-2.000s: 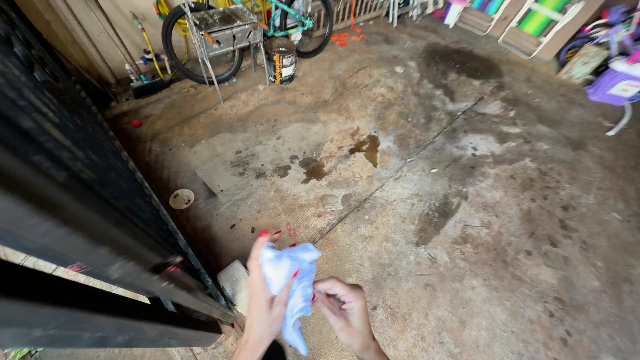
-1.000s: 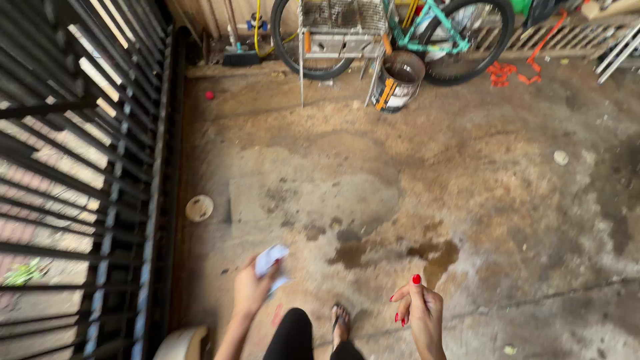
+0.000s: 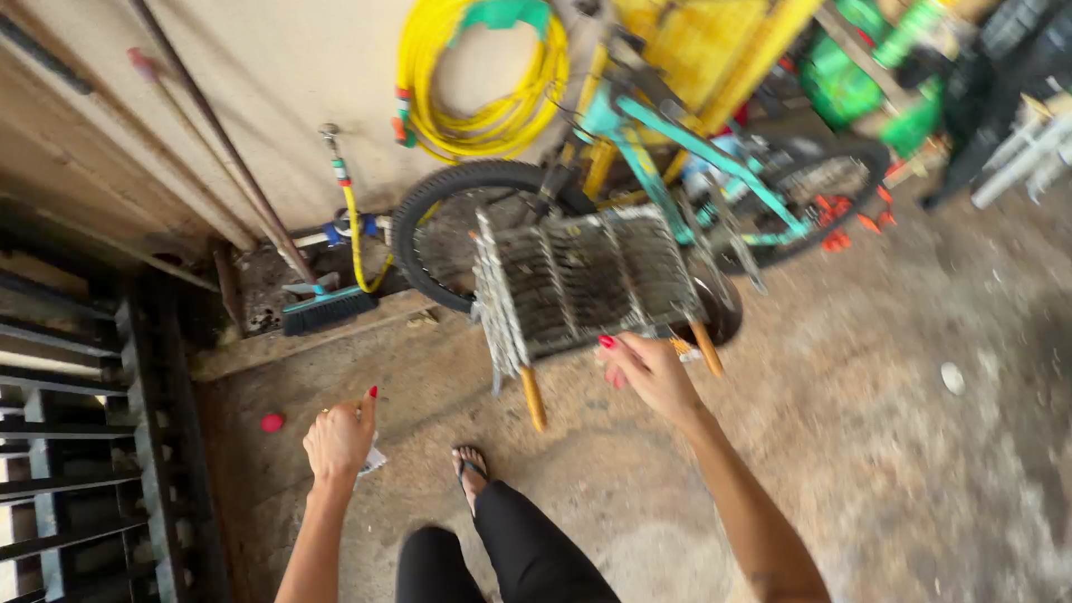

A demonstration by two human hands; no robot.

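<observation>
My left hand [image 3: 339,440] is closed around a white cloth [image 3: 373,460], of which only a small piece shows beside the palm. My right hand [image 3: 649,373] is raised near the front edge of a metal grill rack [image 3: 595,280] with wooden handles; its fingers are bent and partly blurred, and I see nothing held in them. Whether it touches the rack cannot be told. Behind the rack a turquoise bicycle [image 3: 657,180] leans near the wall. A dark bucket [image 3: 722,311] stands partly hidden behind the rack's right handle.
A black metal gate [image 3: 151,435] runs along the left. A broom [image 3: 331,310] and poles lean in the corner. A coiled yellow hose [image 3: 419,92] hangs on the wall. A red ball [image 3: 272,422] and a whitish object [image 3: 953,378] lie on the concrete floor.
The view has moved toward the wall, bicycle and rack. The cloth, in front of both hands at first, is now at my left hand, and my hands are apart.
</observation>
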